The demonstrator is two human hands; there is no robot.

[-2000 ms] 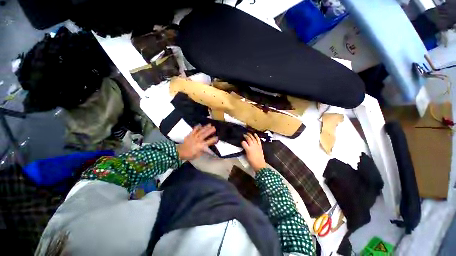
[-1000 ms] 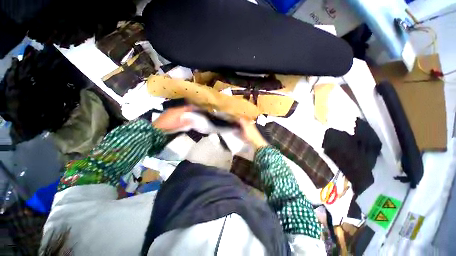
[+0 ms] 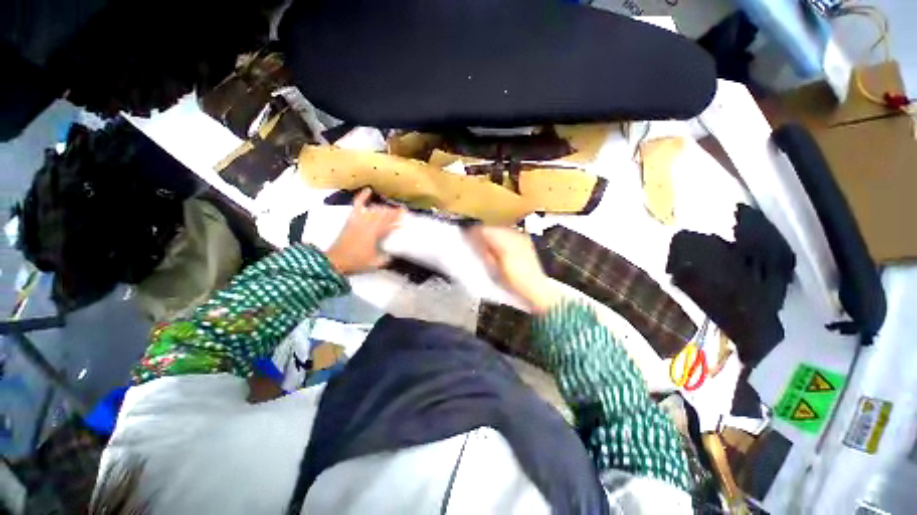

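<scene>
A white curved strip (image 3: 439,244) lies between my two hands, over black cloth that shows below it. My left hand (image 3: 364,237) grips the strip's left end, fingers partly hidden. My right hand (image 3: 511,264) is blurred and holds its right end. The plaid curved piece (image 3: 618,286) lies to the right of my right hand. Scissors (image 3: 690,366) with orange-red and yellow loops lie at that piece's lower end. A tan card pattern (image 3: 422,188) with small holes lies just behind my hands.
A long black padded board (image 3: 493,70) spans the back. Black cloth (image 3: 732,270) lies at the right, beside a narrow black padded bar (image 3: 827,226). A dark cloth heap (image 3: 96,216) is at the left. Green warning stickers (image 3: 810,396) are at the lower right.
Two seconds ago my hands lay flat on black cloth; now they hold the white strip over it. The view has shifted, with the black board higher in the picture.
</scene>
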